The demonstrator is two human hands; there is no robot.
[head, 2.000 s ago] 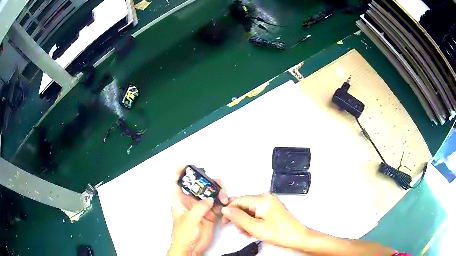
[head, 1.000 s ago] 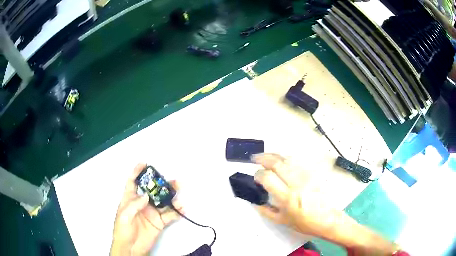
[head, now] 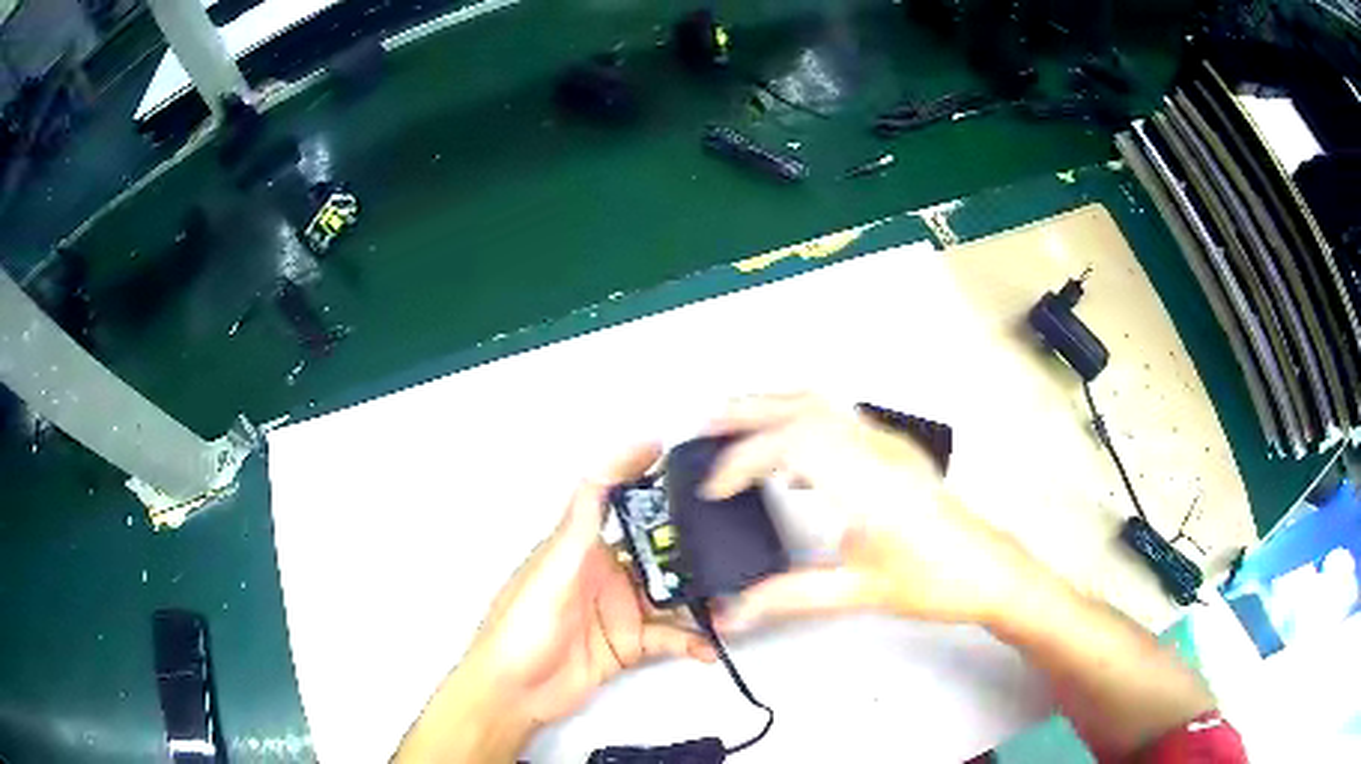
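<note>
My left hand [head: 575,620] holds a black adapter housing [head: 645,540] with its open side up. White and yellow parts of the circuit board show inside it. My right hand [head: 866,523], slightly blurred, holds a black housing cover [head: 724,523] tilted over the right part of the housing. Whether cover and housing touch is unclear. A black output cord [head: 731,657] leaves the housing's lower end and runs to a coiled cord bundle [head: 657,752] at the bottom edge. A second cover [head: 914,433] lies on the white sheet, partly hidden behind my right hand.
An adapter with bundled cord [head: 1072,334] lies on the brown board [head: 1179,418] at right. Stacked boards [head: 1239,269] stand at far right. A green conveyor [head: 493,194] carries scattered parts behind the white sheet [head: 433,493]. A grey post [head: 112,396] and black object [head: 182,679] are at left.
My right hand has picked up one of the two covers from the sheet and moved it left onto or just above the open housing. The camera view has shifted.
</note>
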